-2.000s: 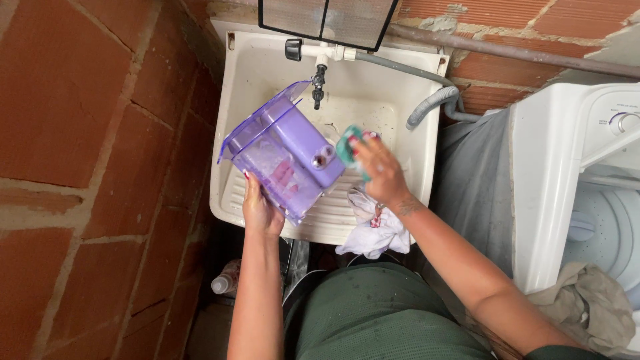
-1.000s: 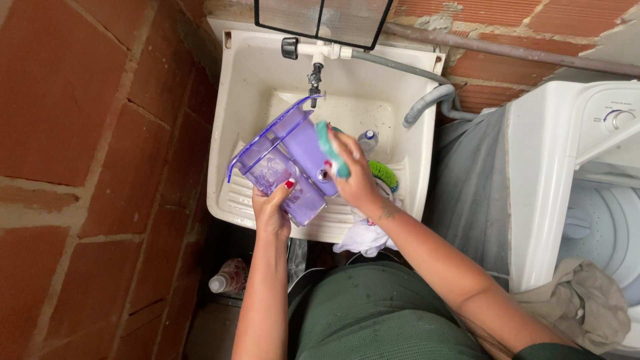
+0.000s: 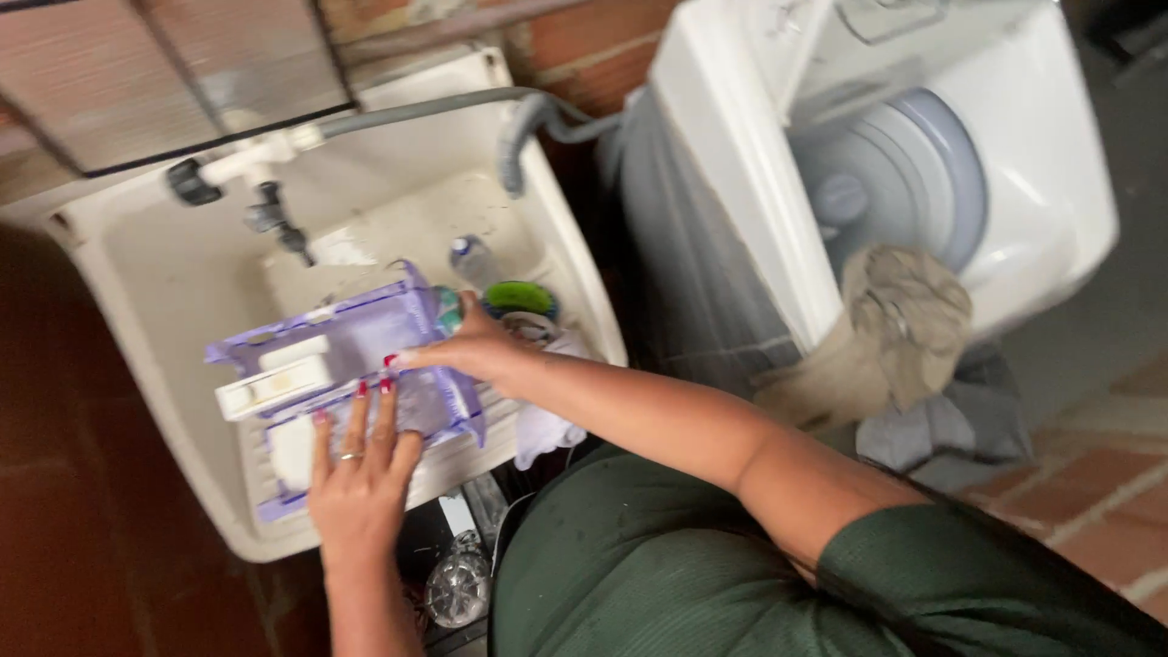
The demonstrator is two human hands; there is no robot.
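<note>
A purple plastic dispenser tray (image 3: 374, 333) with compartments lies open side up on the ribbed part of the laundry sink (image 3: 182, 401). White plastic pieces (image 3: 278, 383) sit in and across its left side. My left hand (image 3: 365, 465) rests with fingers spread on the tray's near part; whether it grips the edge cannot be told. My right hand (image 3: 470, 347) is at the tray's right end, thumb over it, with a green sponge (image 3: 447, 310) at its fingers. A green-bristled brush (image 3: 520, 297) and a clear bottle (image 3: 473, 262) are just beyond that hand.
The tap (image 3: 274, 214) juts over the sink's back, with a grey hose (image 3: 420, 108) running right. A white cloth (image 3: 552, 401) hangs at the sink's front edge. To the right stands an open washing machine (image 3: 821, 274) with a beige cloth (image 3: 876, 338) over its rim.
The purple tray, held up and tilted in my left hand before, is now down in the sink with its open side showing. White pieces now show in it. The view has swung to the right.
</note>
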